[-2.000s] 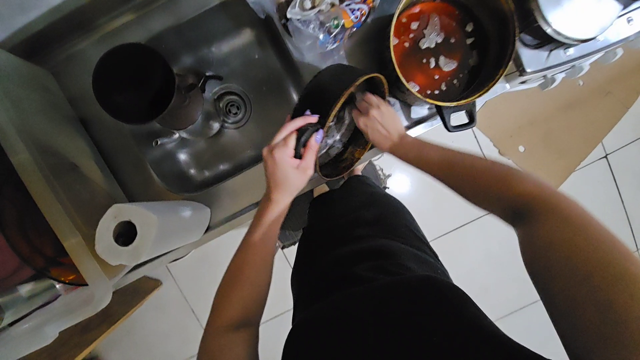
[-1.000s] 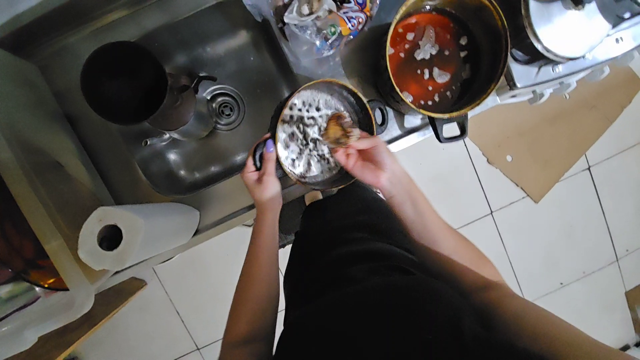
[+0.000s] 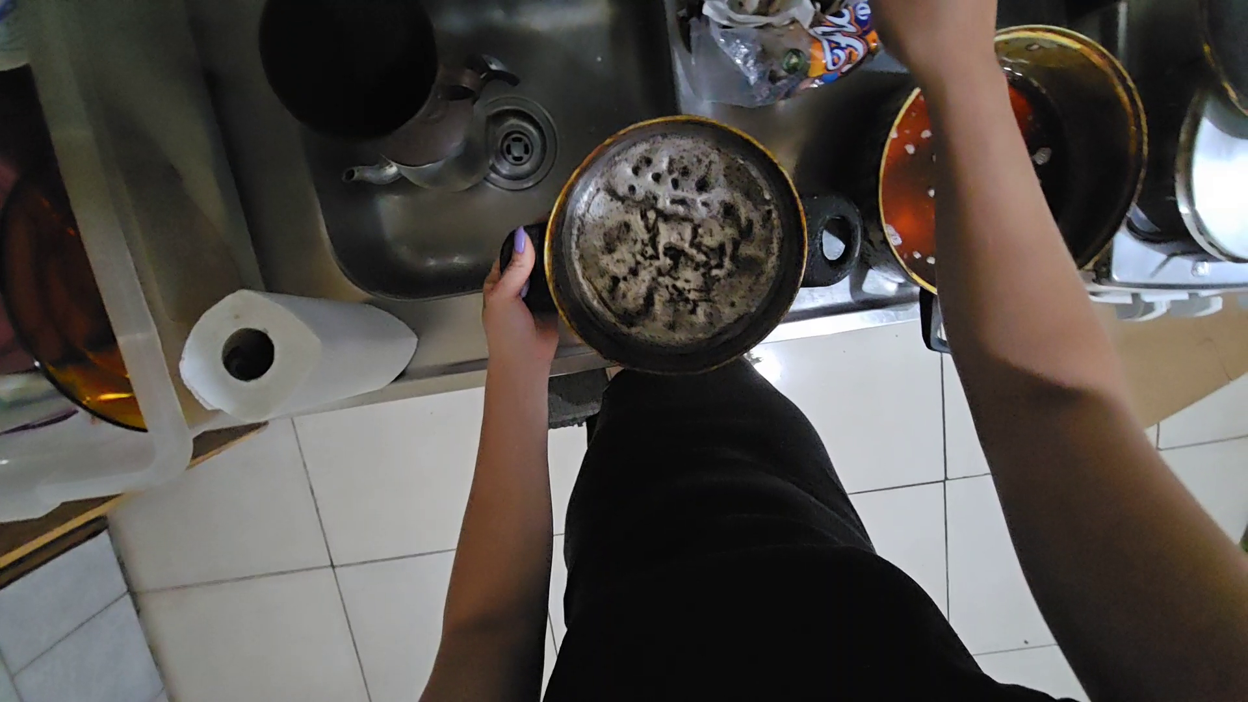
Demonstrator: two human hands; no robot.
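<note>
My left hand [image 3: 517, 292] grips one side handle of a dark round pot [image 3: 678, 244] near the sink's front edge. Its inside faces me, and whitish, patchy residue covers the bottom. The pot's other handle points right. My right hand [image 3: 931, 34] reaches past the counter at the top edge, beside a clear plastic bag with an orange and blue wrapper [image 3: 780, 49]; its fingers are cut off by the frame. Under my right forearm, partly covered, stands a larger pot [image 3: 1087, 146] with reddish liquid and pale bits.
The steel sink [image 3: 409, 253] holds a metal kettle [image 3: 439, 146] and a dark round vessel [image 3: 346, 58] beside the drain. A paper towel roll [image 3: 322, 346] lies on the left counter edge, near a translucent plastic bin [image 3: 146, 292]. Another metal-topped pot [image 3: 1219, 175] is at far right.
My right hand has left the pot's inside, where it held a crumpled brownish wad, and moved up to the top edge. My left hand keeps its hold on the pot's handle.
</note>
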